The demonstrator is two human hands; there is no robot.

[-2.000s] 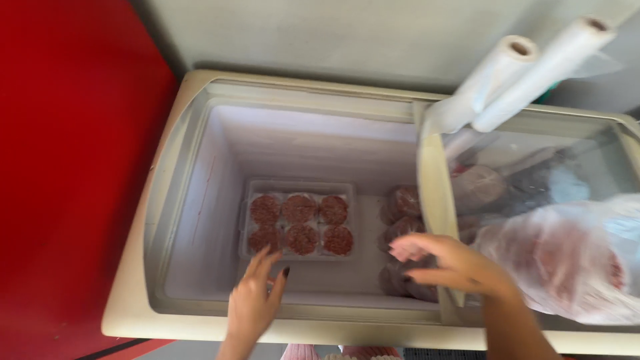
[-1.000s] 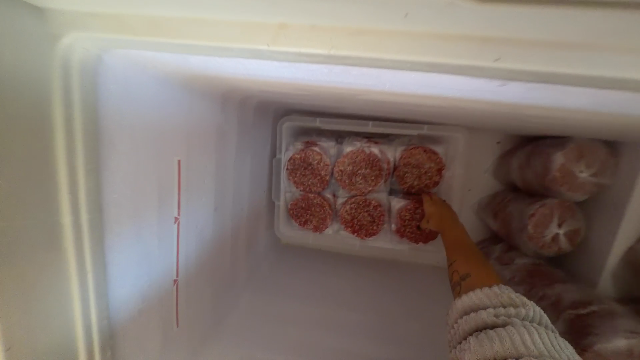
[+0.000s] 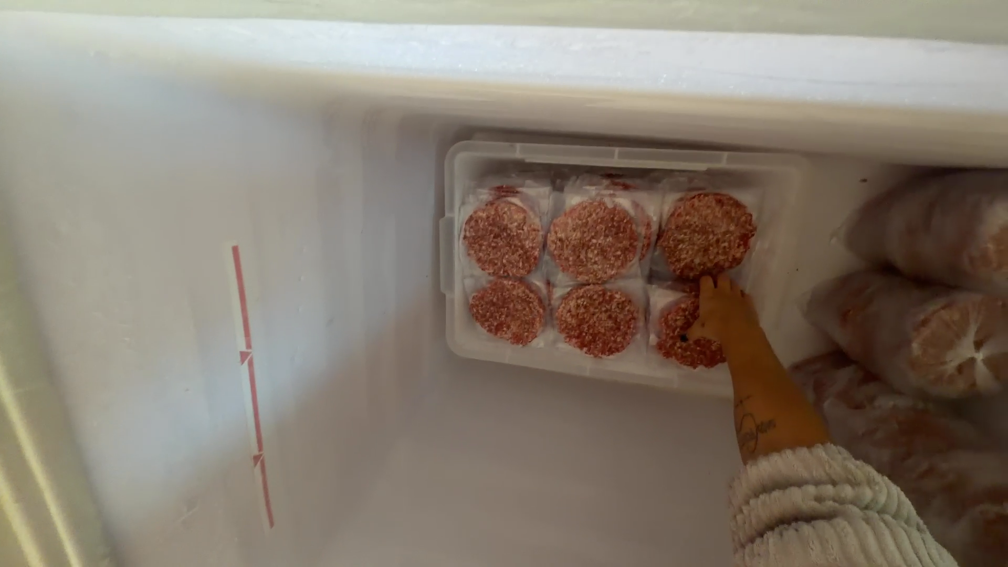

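My right hand (image 3: 720, 311) reaches down into a chest freezer and touches the front right stack of raw ground-meat patties (image 3: 681, 335). Its fingertips lie at the back edge of that stack, beside the patty (image 3: 707, 235) behind it; whether they grip anything cannot be told. The patties lie in two rows, with clear plastic sheets between them, in a translucent plastic bin (image 3: 450, 252). More patties (image 3: 596, 319) sit in the middle and left of the bin. My left hand is out of view.
Plastic bags of frozen meat (image 3: 858, 323) lie at the right of the freezer floor. The freezer's inner wall (image 3: 157, 315) at the left bears a red line marking (image 3: 250, 378). Its pale rim (image 3: 504, 16) runs across the top.
The view has moved much closer into the freezer. Both hands were over it at first; my left hand has left the view and my right hand has come down to the front right patties in the bin.
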